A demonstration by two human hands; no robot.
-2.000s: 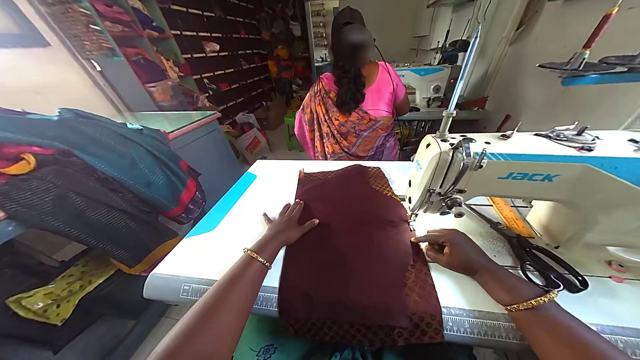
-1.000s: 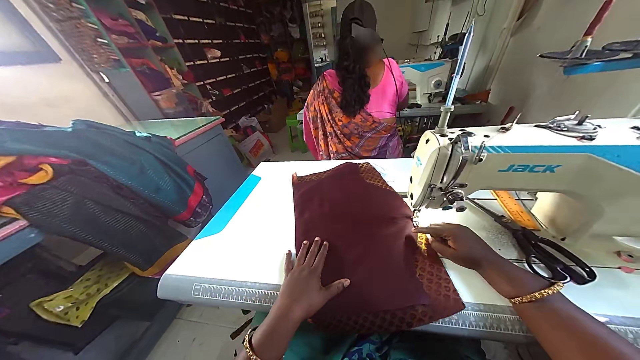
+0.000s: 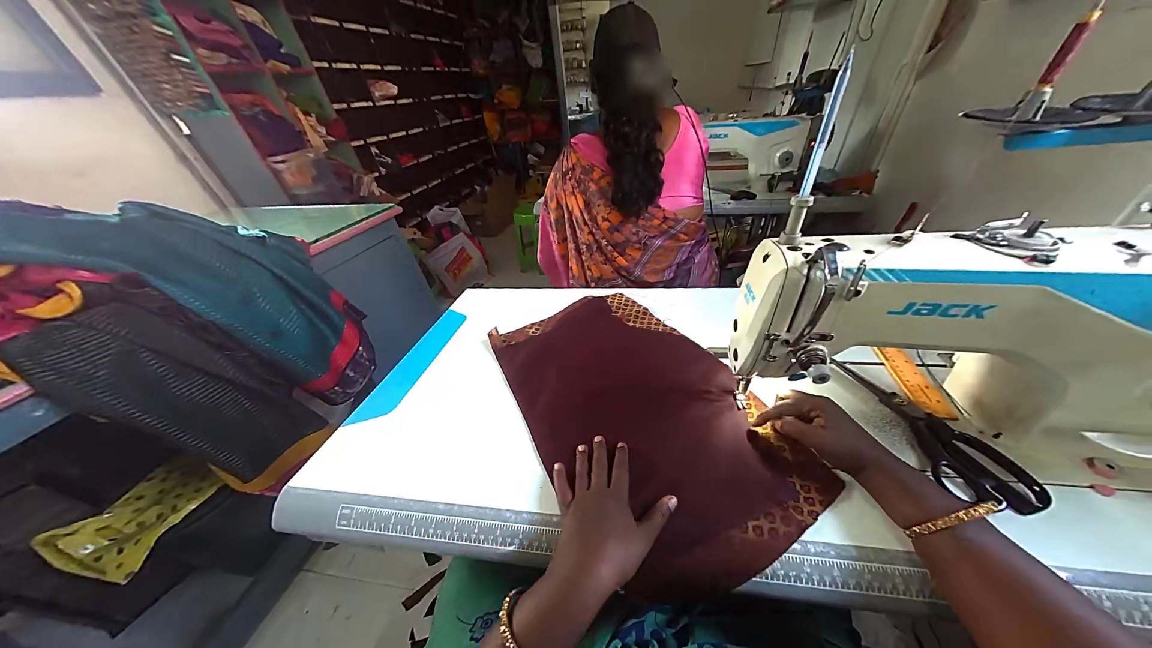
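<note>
A maroon fabric piece (image 3: 630, 405) with gold-patterned borders lies on the white sewing table, its near part over the front edge. The presser foot (image 3: 741, 396) of a Jack sewing machine (image 3: 936, 306) is at the fabric's right side. My left hand (image 3: 603, 522) rests flat on the near part of the cloth, fingers spread. Just right of the presser foot, my right hand (image 3: 814, 430) has its thumb and index finger closed on the patterned border. Black-handled scissors (image 3: 963, 454) lie right of that hand, and a yellow ruler (image 3: 913, 382) lies behind them.
A person (image 3: 630, 171) sits ahead, back turned, near another sewing machine (image 3: 756, 148). Draped garments (image 3: 198, 333) hang at the left, beside a blue-grey counter (image 3: 369, 270). Printed measuring scales run along the table's front edge (image 3: 432, 531). Thread stands (image 3: 1035, 108) are at the upper right.
The maroon fabric has turned on the table, its near end swinging right. My left hand has moved from the cloth's left edge toward its near part. My right hand stays beside the presser foot.
</note>
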